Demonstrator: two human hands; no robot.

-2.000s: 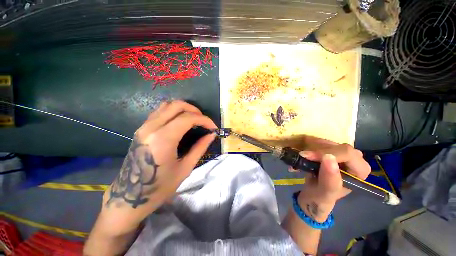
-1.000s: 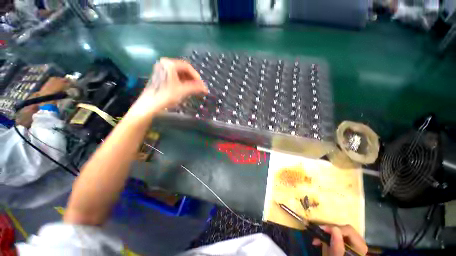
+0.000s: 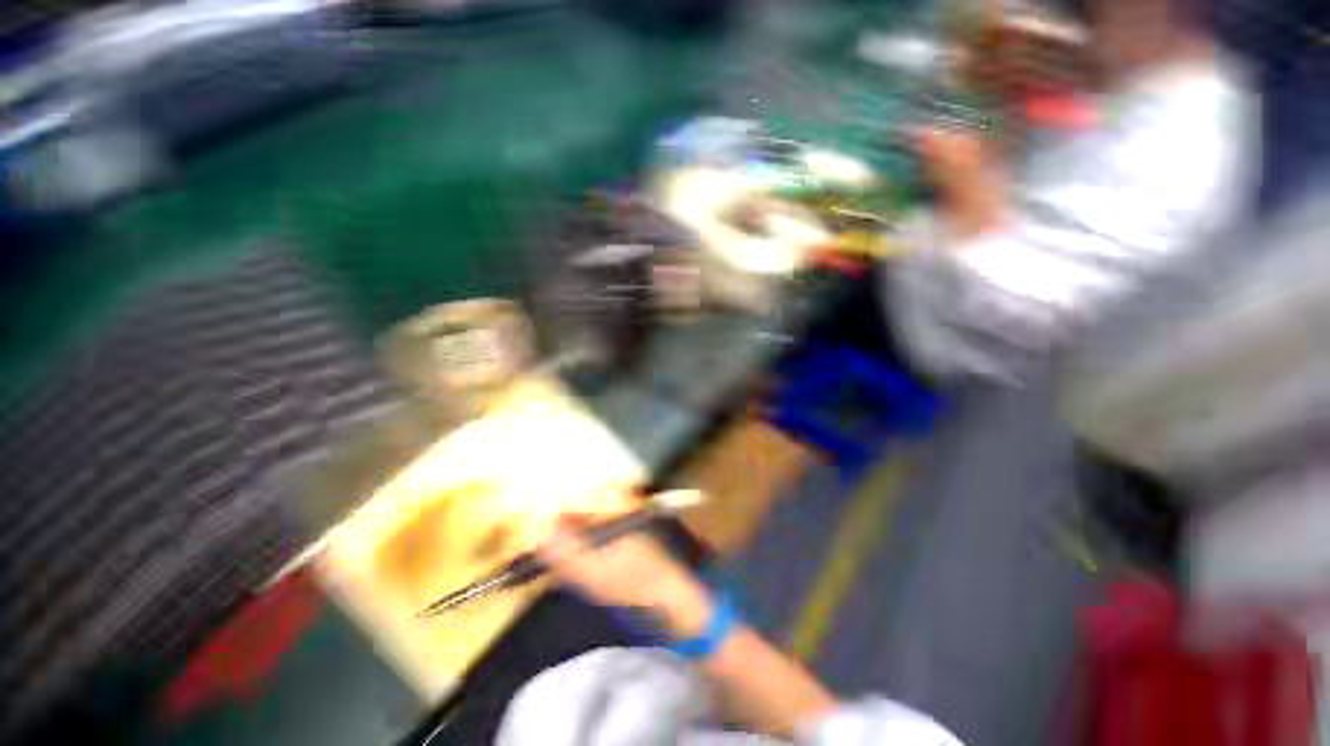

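The view is strongly blurred. My right hand [image 3: 610,561] holds the soldering iron [image 3: 511,571], its thin tip pointing to the lower left over the pale yellow pad [image 3: 562,430]. A blue band is on my right wrist. The pad has brown specks. The pile of red wires [image 3: 245,641] lies left of the pad. The component tray [image 3: 161,423] fills the left side; its single parts cannot be made out. My left hand is not in view.
The tan round cup [image 3: 464,347] stands behind the pad. The dark fan [image 3: 605,284] is beyond it. A blue bin [image 3: 853,401] is right of the bench edge. A person in a pale coat [image 3: 1050,248] is at the upper right. A red object [image 3: 1196,670] is at the lower right.
The view has swung to the right, so the pad and tray appear further left and tilted. My left hand has left the picture. My right hand still holds the iron.
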